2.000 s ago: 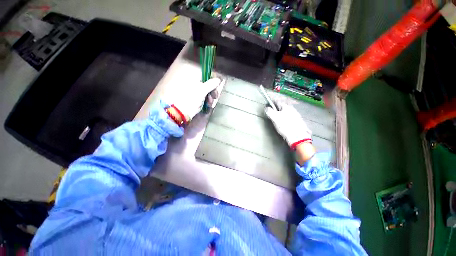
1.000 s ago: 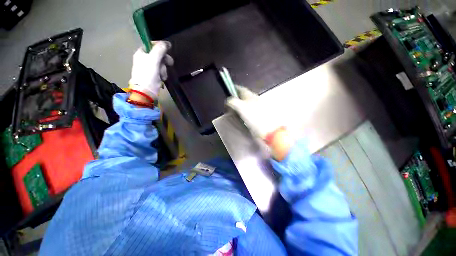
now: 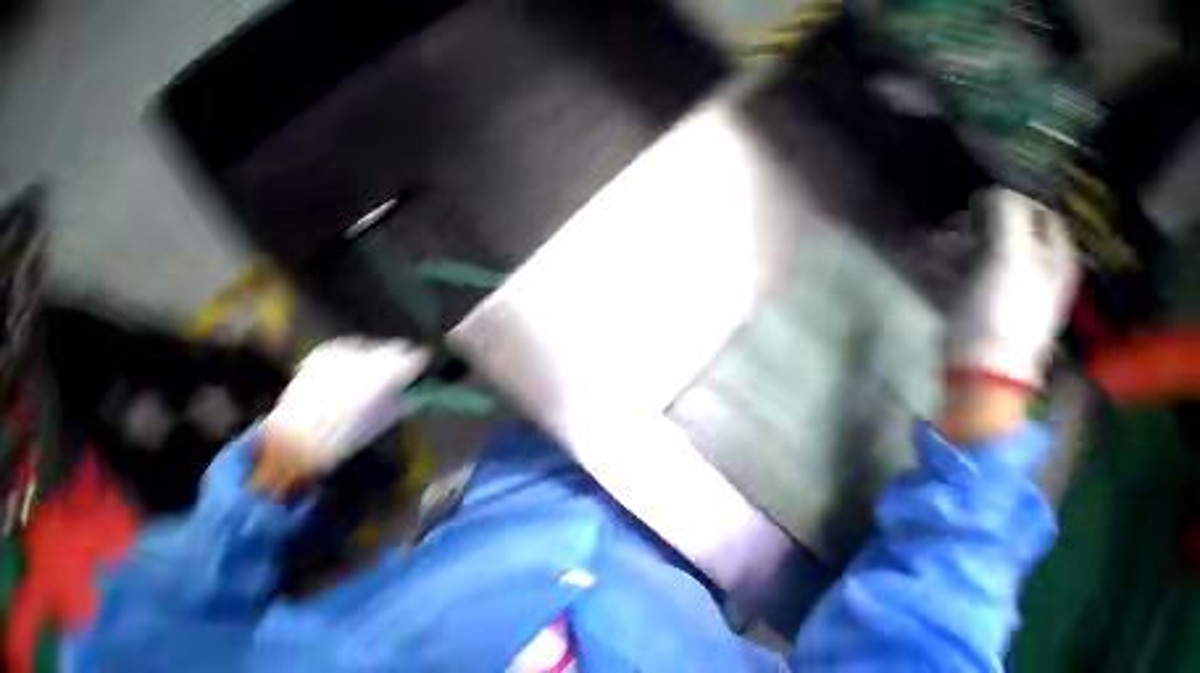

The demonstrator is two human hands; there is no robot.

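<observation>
The view is strongly blurred. My left hand point(image 3: 345, 394), in a white glove, is low beside the black tote's near corner. A pale green strip point(image 3: 451, 397) extends right from its fingertips and appears gripped. Another green strip point(image 3: 461, 274) shows at the tote's edge; whether it lies there or is in the air is unclear. My right hand point(image 3: 1013, 283), in a white glove with a red cuff, is raised at the back right, beside the dark bin and below the green circuit boards point(image 3: 974, 53). Its fingers are blurred, and anything in them cannot be made out.
The large black tote point(image 3: 526, 145) stands left of the metal bench point(image 3: 645, 250). The grey-green mat point(image 3: 790, 381) lies on the bench. A red surface point(image 3: 86, 552) is at the lower left. A red-orange wrapped post point(image 3: 1151, 366) is at the right.
The view has swung back toward the bench. My right hand has moved from over the tote's near edge to the back right. My left hand has come down and nearer the bench corner.
</observation>
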